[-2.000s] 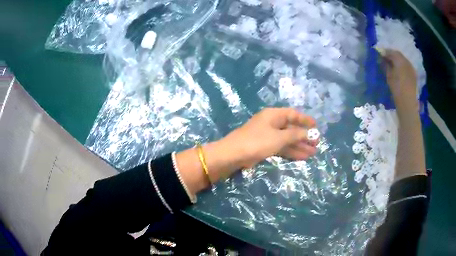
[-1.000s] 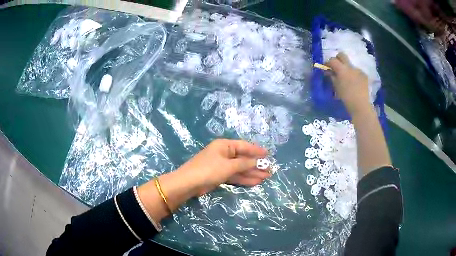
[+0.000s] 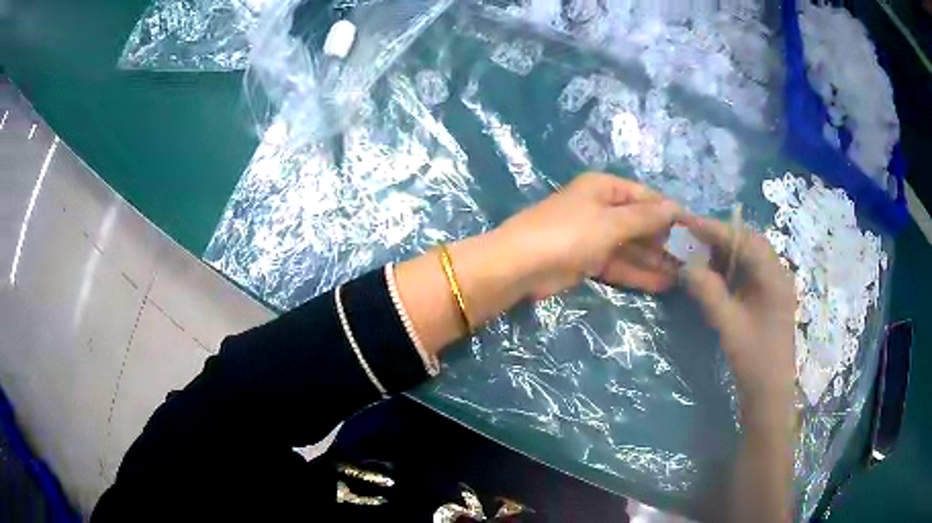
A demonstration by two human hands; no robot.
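My left hand [image 3: 623, 237] and my blurred right hand [image 3: 741, 281] meet over the plastic sheet [image 3: 583, 358]. A small white piece [image 3: 688, 243] is between their fingertips, gripped by both. Whether it is one part or two together cannot be told. A narrow pale-yellow stick [image 3: 735, 237] shows at my right fingers, blurred. Perforated discs [image 3: 823, 276] lie in a heap just right of my right hand. Clear holed pieces [image 3: 705, 163] lie scattered beyond my hands.
The blue tray [image 3: 818, 153] with white caps [image 3: 853, 92] stands at the back right. A clear poly bag [image 3: 296, 61] is bunched at the back left, with a white assembled piece [image 3: 339, 39] on it. A dark phone [image 3: 892, 393] lies at the right edge.
My right hand has come back from the blue tray to my left fingertips. The disc at my left fingers is now a larger-looking white piece between both hands. The view has shifted.
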